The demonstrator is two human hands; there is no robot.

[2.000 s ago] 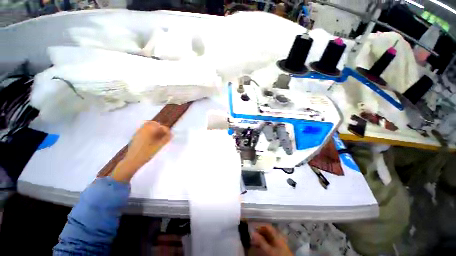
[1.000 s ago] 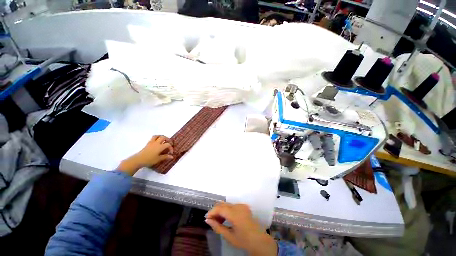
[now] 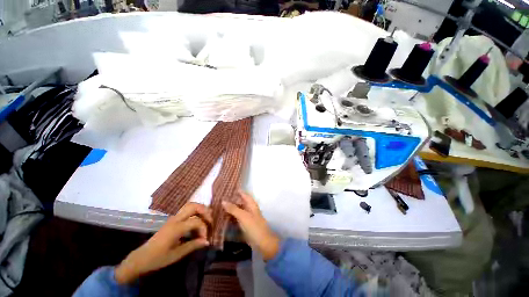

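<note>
A reddish-brown checked strip runs from under the white stack to the table's front edge, its near end between my hands. My left hand pinches its left edge near that end. My right hand has its fingers on the strip's right edge. A second checked strip lies diagonally at the left and meets the first near the stack. White wadding lies at the right of my right hand and hangs over the front edge, left of the overlock machine.
White wadding layers are heaped behind the strips. Black thread cones stand behind the machine. Snips and a checked piece lie right of it. Dark garments are piled at the left.
Two checked strips now show spread apart where they lay together. My left hand has moved to the front edge, and my right hand has moved left from the wadding onto the strip.
</note>
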